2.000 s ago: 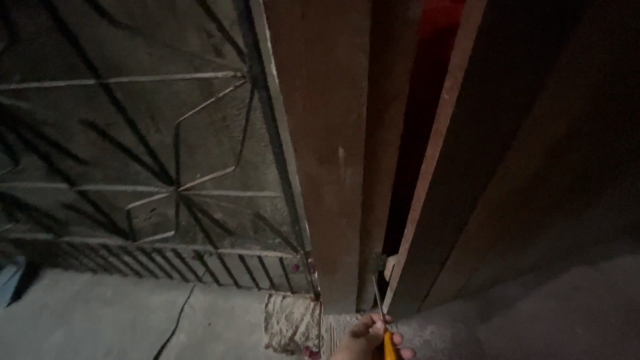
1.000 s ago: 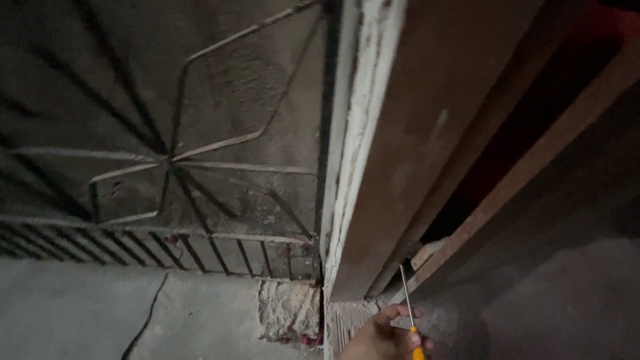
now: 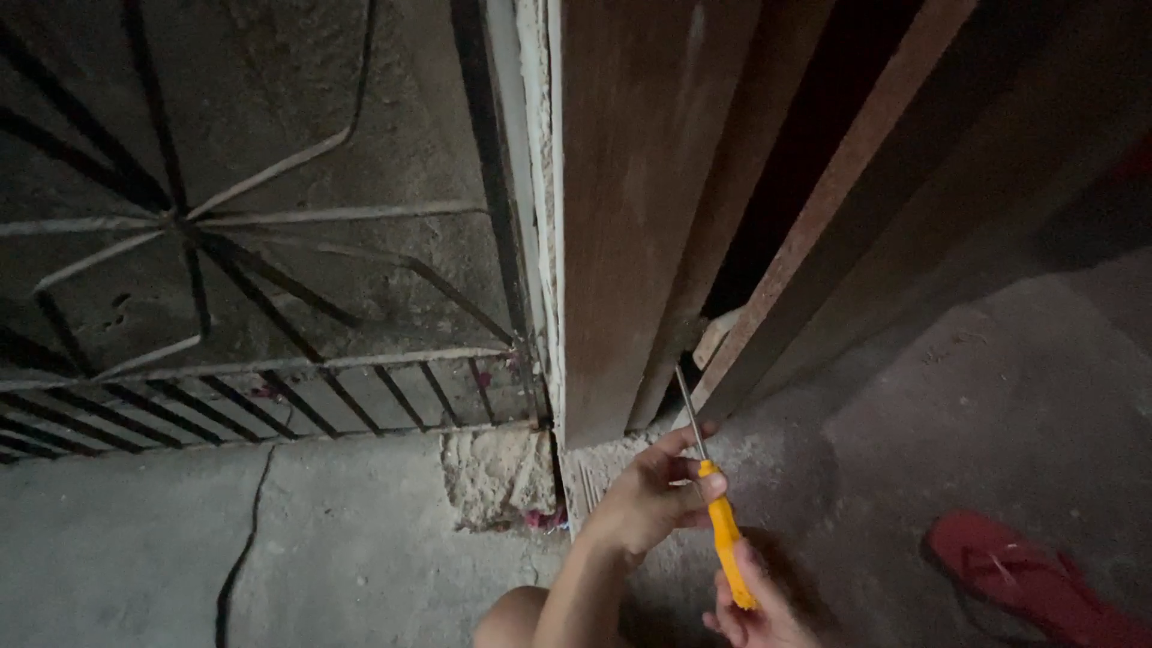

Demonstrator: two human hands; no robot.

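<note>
A screwdriver (image 3: 725, 531) with a yellow handle points up and slightly left near the foot of a brown door frame (image 3: 630, 225). My left hand (image 3: 652, 495) has its fingers around the screwdriver's collar and lower shaft. At the bottom edge, my right hand (image 3: 756, 598) grips the rear of the yellow handle. The metal tip lies by the narrow gap between the frame and the partly open door (image 3: 810, 252). A small pale block (image 3: 717, 337) shows in that gap; whether the tip touches anything cannot be told.
A metal grille (image 3: 180, 216) stands at the left over a rough wall. Below it are a cracked concrete floor (image 3: 360, 540) and a rough mortar lump (image 3: 499, 477) beside the threshold. A red flip-flop (image 3: 999, 558) lies at the lower right. My knee shows at the bottom edge.
The view has shifted noticeably. My right hand now shows on the handle's end, and the flip-flop has come into view. The screwdriver remains near the foot of the door gap.
</note>
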